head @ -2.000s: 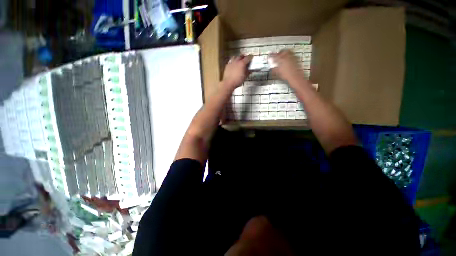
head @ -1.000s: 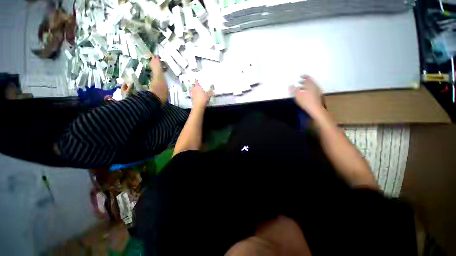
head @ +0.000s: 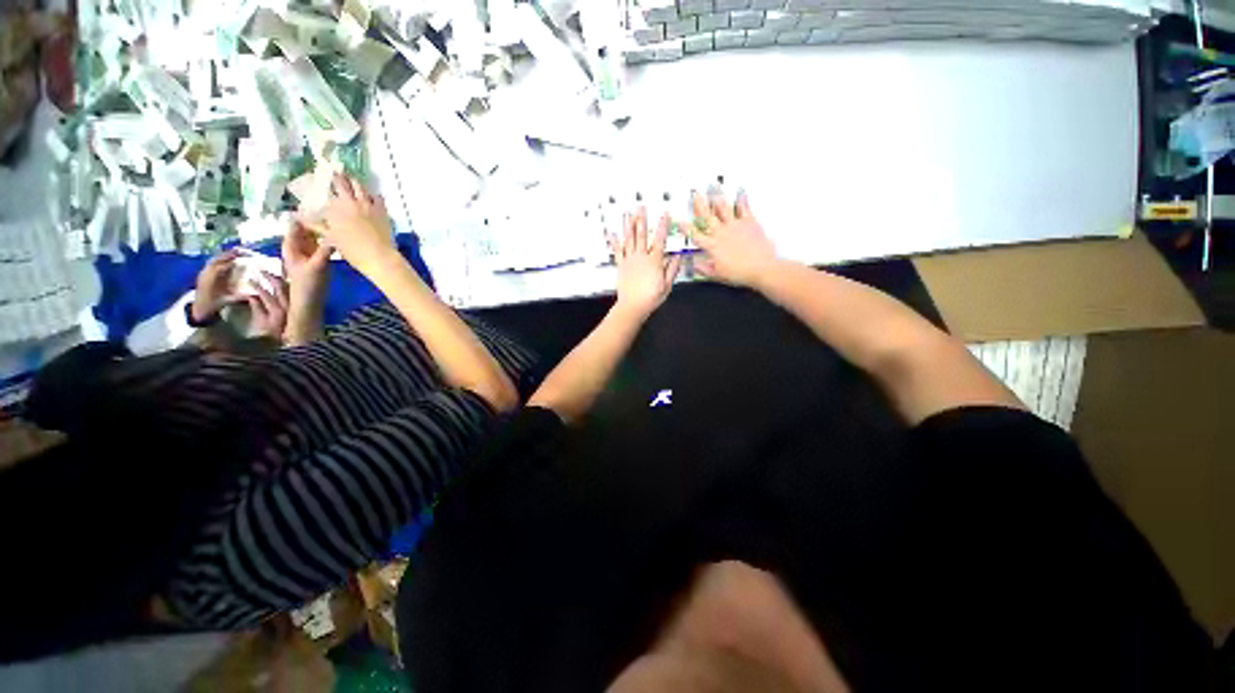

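Observation:
Small white product boxes [head: 535, 241] lie near the bench's front edge, washed out by glare. My left hand [head: 645, 257] is over the right part of them, palm down with fingers spread. My right hand [head: 731, 238] is just right of it, fingers also spread, over the boxes at the same edge. I see no box lifted in either hand; the glare hides exact contact. A loose box pile [head: 257, 95], white and green, covers the bench at the left.
The white bench top [head: 880, 149] spans the middle. Stacked boxes [head: 867, 25] stand at its back. The open shipping carton [head: 1063, 291], with white rows inside, is at right. A neighbour in striped sleeves [head: 339, 474] works close on the left; another person's hands [head: 244, 291] hold something white.
The view has turned from the carton to the bench and pile. Both hands have left the carton. Since one second ago, my right hand has moved left beside my left hand, which has moved right.

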